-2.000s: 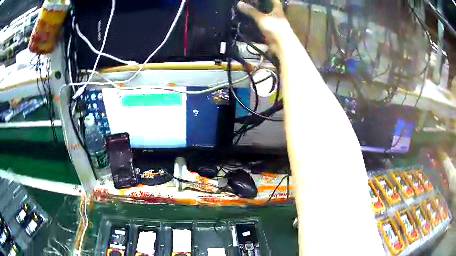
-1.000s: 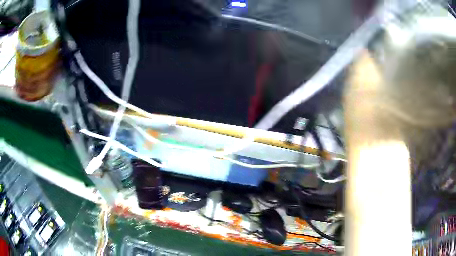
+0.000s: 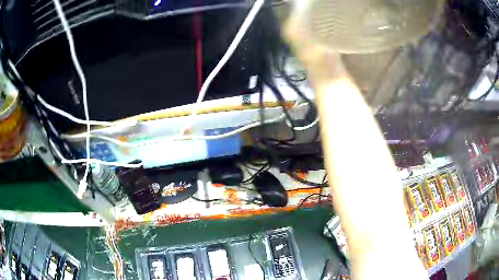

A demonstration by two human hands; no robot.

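My right arm reaches up from the bottom edge. My right hand (image 3: 312,38) is blurred near the top edge and holds a large, round, brownish see-through container (image 3: 377,24). Its round ribbed end faces me. The container hides part of the hand. My left hand is not in view. A clear compartment tray (image 3: 239,252) lies at the bottom centre, cut off by the edge, with phones and white rectangles in its pockets.
Filled trays with orange-framed phones (image 3: 446,213) stand at right. Another tray (image 3: 33,240) is at lower left. A black mouse (image 3: 270,188), a dark phone (image 3: 139,188) and a clear bottle (image 3: 106,178) sit below the monitor. White cables hang across the front.
The round container has come into view at my right hand, which was among the dark cables at the top before. The camera view has tilted and shifted, then come partly back.
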